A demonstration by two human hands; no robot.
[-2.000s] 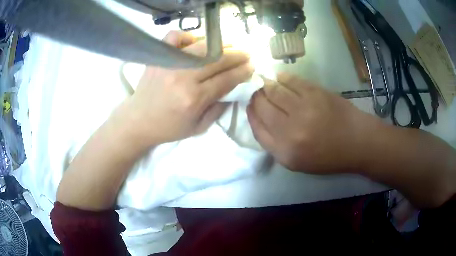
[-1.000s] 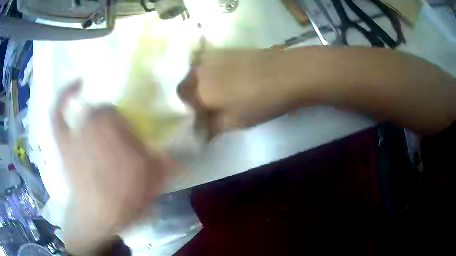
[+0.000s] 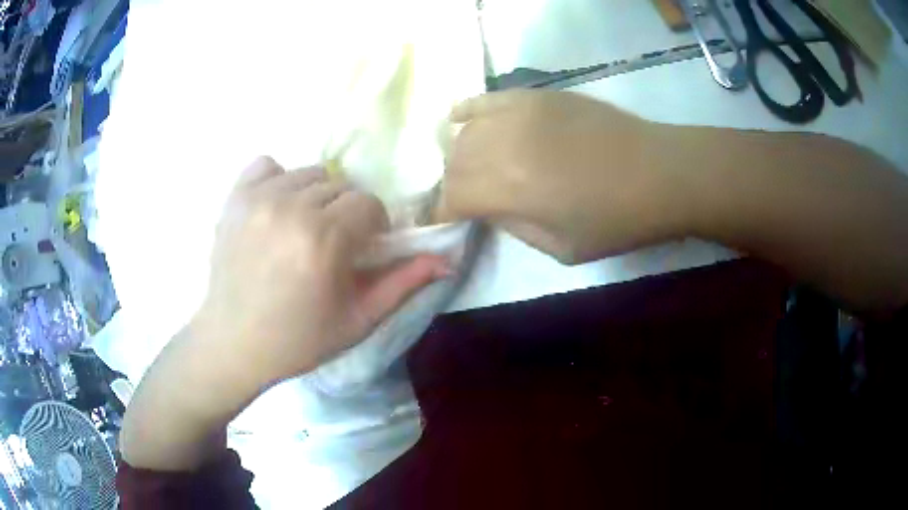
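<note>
White fabric (image 3: 229, 110), partly overexposed, covers the left of the table and hangs over its front edge. My left hand (image 3: 299, 259) grips a folded part of it, with the thumb laid along the fold. My right hand (image 3: 548, 169) pinches the same piece just to the right, its fingertips turned down and partly hidden. A dark edge or strip (image 3: 468, 264) shows on the piece between the hands. A pale yellow area (image 3: 393, 105) lies on the cloth behind them. The sewing machine is out of view.
Black-handled shears (image 3: 787, 85) lie at the upper right, beside slim silver snips or tweezers (image 3: 719, 55), a brown wooden strip (image 3: 671, 12) and a tan card (image 3: 856, 28). A dark groove (image 3: 617, 68) crosses the table. A fan (image 3: 65, 453) stands at the lower left.
The view has shifted and the machine head has left the picture. Both hands have moved away from the needle area. My left hand, apart a second ago, now holds the cloth close to my right hand.
</note>
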